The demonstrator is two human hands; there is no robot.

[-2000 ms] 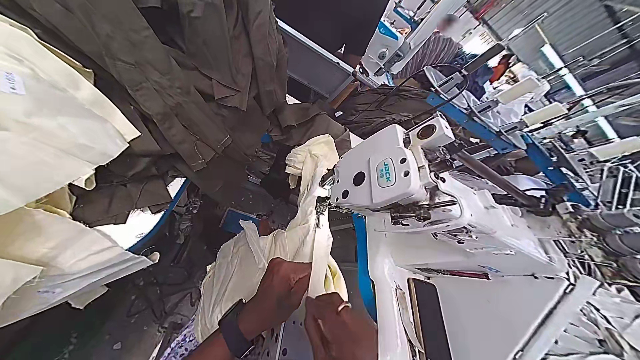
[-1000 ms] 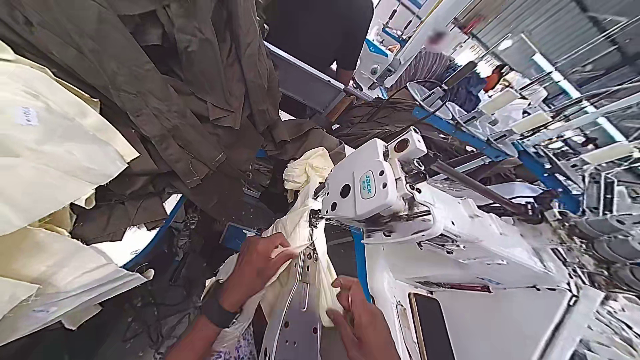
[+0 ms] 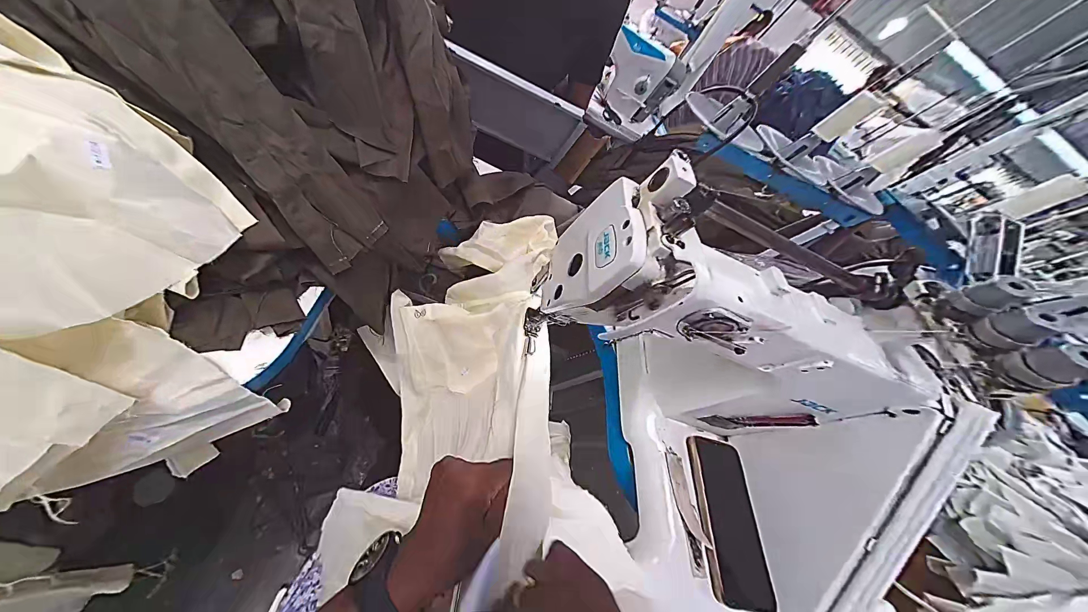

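A white Jack industrial sewing machine stands right of the middle, its needle area over cream fabric. The fabric runs from behind the machine head down toward me, with a long folded strip along its right edge. My left hand, with a dark watch at the wrist, is closed on the fabric left of the strip. My right hand is at the bottom edge by the strip's lower end; its fingers are dark and partly cut off, so its hold is unclear.
Cream fabric panels hang at left. Dark brown garments are heaped behind. A dark phone-like object lies on the machine's bed. Thread cones and white cloth are at right. A co-worker in striped clothing is in the background.
One second ago my hands were apart beside the bare metal arm of the machine; now the cream fabric and its strip cover that place, and both hands are lower, near the bottom edge.
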